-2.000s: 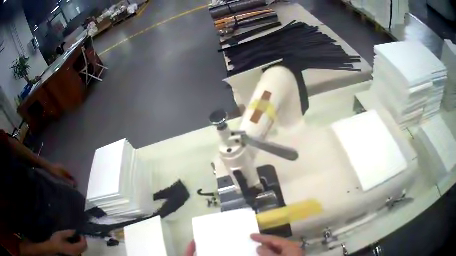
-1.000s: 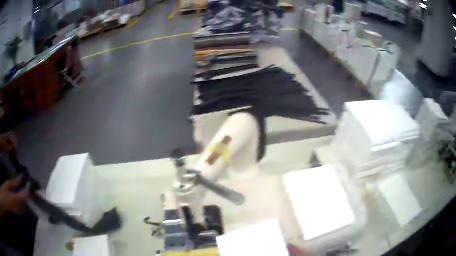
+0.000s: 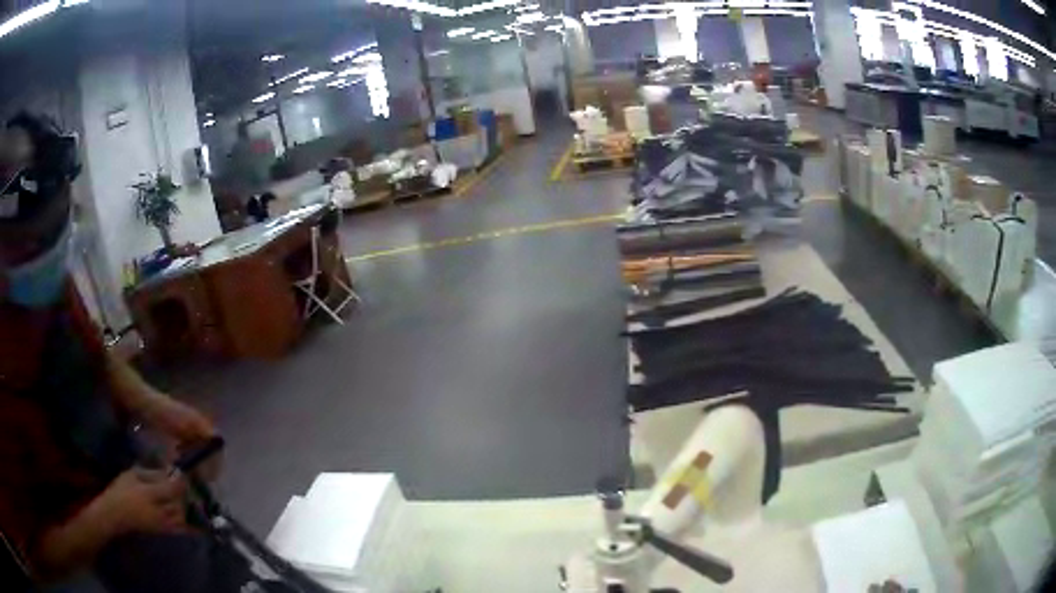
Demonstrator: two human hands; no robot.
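Note:
The skiving machine's curved cream arm [image 3: 718, 458] rises at the bottom centre-right, with a brown and yellow tape patch. The presser column [image 3: 616, 539] and its grey lever [image 3: 686, 550] stand at the arm's end. The bed's front is below the picture. A small pile of white panels [image 3: 869, 544] lies right of the arm. A few blurred fingertips, apparently of my right hand [image 3: 892, 587], show at its lower edge, cut off by the frame. What they hold is hidden. My left hand is not in view.
White panel stacks stand at left [image 3: 336, 527] and right [image 3: 1002, 405]. Black strips [image 3: 764, 353] and rolled materials lie on the bench behind. A masked person [image 3: 70, 463] stands close at left, a black strip in their hands. A brown desk [image 3: 237, 307] stands beyond.
The view has tilted up, so the hall shows and the machine sits lower. The white panel at the machine front and the left hand have left the picture. The person's face now shows at left.

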